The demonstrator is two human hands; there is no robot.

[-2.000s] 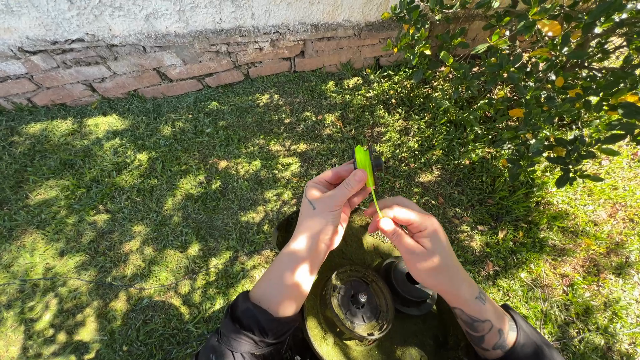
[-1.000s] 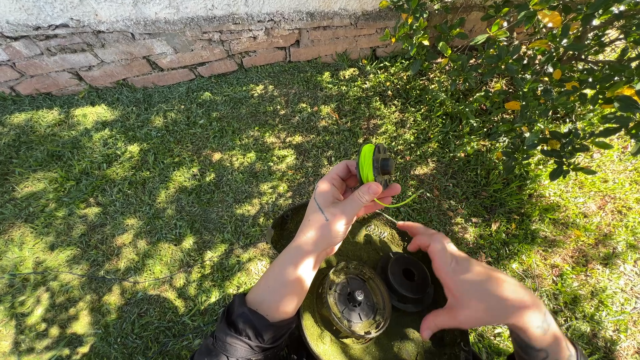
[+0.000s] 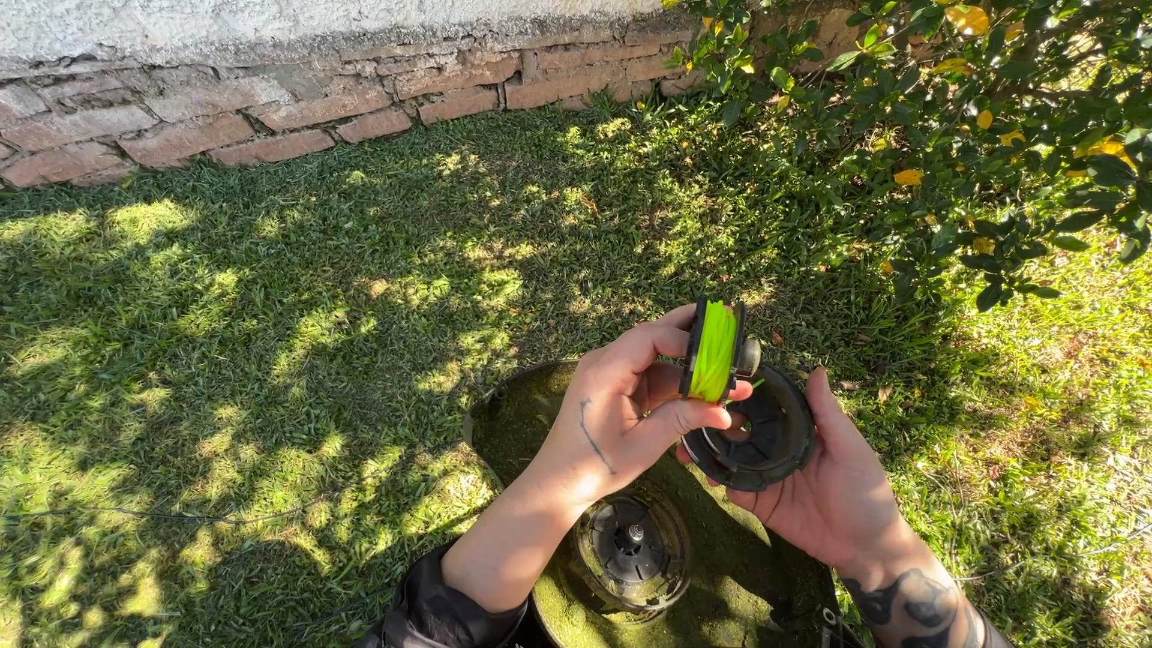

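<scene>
My left hand [image 3: 621,409] grips a black trimmer spool [image 3: 714,351] wound with bright green trimmer line, a round knob on its right side. Just below and right of it, my right hand [image 3: 823,472] holds a round black trimmer-head cover [image 3: 760,432], its hollow side facing up. A short end of green line shows between spool and cover. Beneath both hands lies the grass-stained trimmer guard [image 3: 720,585]. On it sits the round trimmer-head base [image 3: 630,549] with a threaded metal shaft at its middle.
Grass [image 3: 315,315] surrounds the guard. A brick footing [image 3: 198,130] under a rough white wall runs along the back. A leafy bush [image 3: 1017,135] stands at the upper right. A thin dark cord [image 3: 207,517] crosses the grass at the left.
My right hand has picked up the black cover, which lay on the guard a second ago, and has brought it beside the spool. My left hand keeps hold of the spool.
</scene>
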